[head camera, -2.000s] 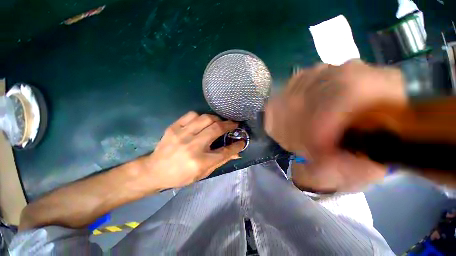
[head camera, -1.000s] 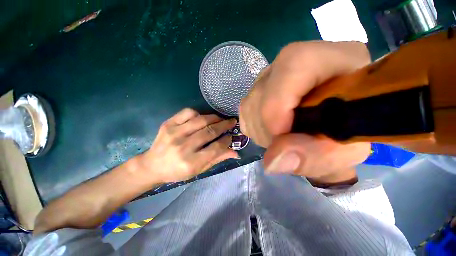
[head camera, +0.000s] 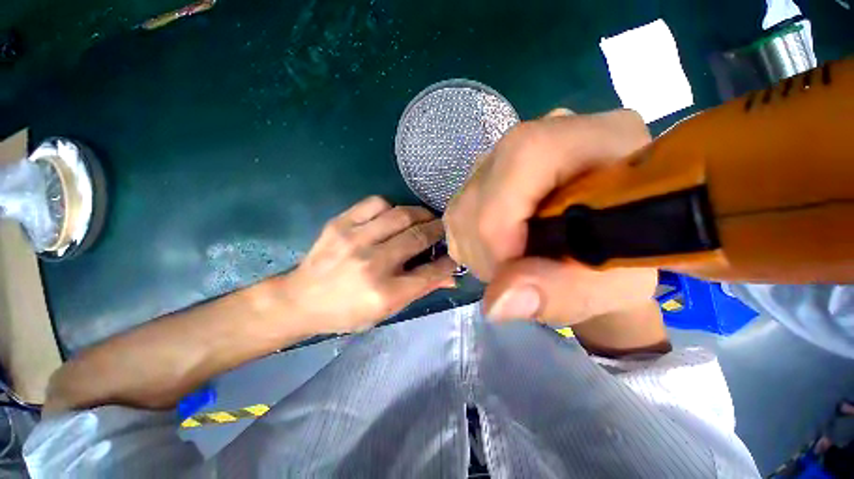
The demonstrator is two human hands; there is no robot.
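Note:
My left hand [head camera: 370, 267] lies on the bench with thumb and fingers around a small round unit [head camera: 460, 270], which is mostly hidden between the fingers and my right hand. My right hand [head camera: 552, 220] is closed around the lower part of an orange electric screwdriver [head camera: 777, 178] with a black lever. The driver's tip is hidden behind my right hand, close to the unit. A grey perforated screw tray [head camera: 445, 140] lies just beyond both hands, its right edge partly covered by my right hand.
The green bench top [head camera: 234, 122] has a white paper sheet [head camera: 646, 70] and a solder wire spool [head camera: 788, 51] at the upper right. A round tape roll [head camera: 66, 198] with crumpled clear plastic lies far left beside a cardboard edge [head camera: 33, 309]. A blue stool [head camera: 707, 304] stands below the bench, right.
Since two seconds ago, my right hand has brought the orange screwdriver in over the unit, now largely covering it. My left hand has stayed around the unit. The view has shifted slightly.

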